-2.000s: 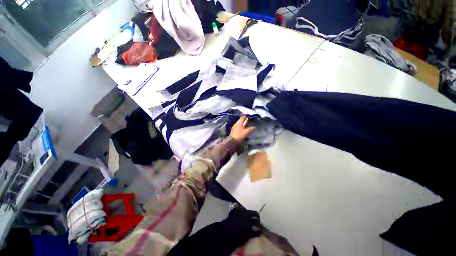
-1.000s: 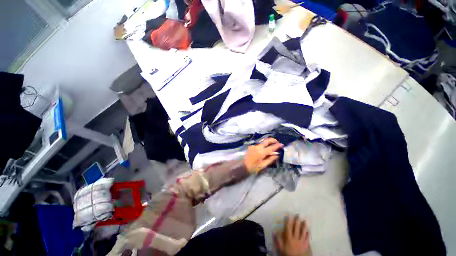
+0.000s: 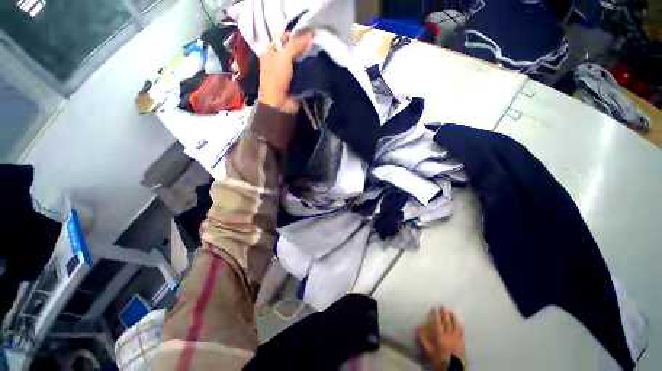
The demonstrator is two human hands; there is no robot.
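My left hand is raised at the far left of the table, closed on part of the heap of navy and pale grey-white garment pieces, lifting it. Its fingers are partly hidden by the cloth. My right hand rests on the table near the bottom edge of the picture, fingers slightly apart, with nothing seen in it. A navy trouser panel lies flat on the white table to the right of the heap, its narrow end curving towards me, with a pale edge showing there.
A red-orange bundle and mixed scraps lie at the table's far left, near white paper. Dark scissors lie at the far edge. A light metal-framed stand is at left. Garment heaps lie beyond the table.
My left hand has moved from the near side of the heap up and away, raising garment pieces. My right hand has shifted slightly right on the table. The card seen two seconds ago no longer shows.
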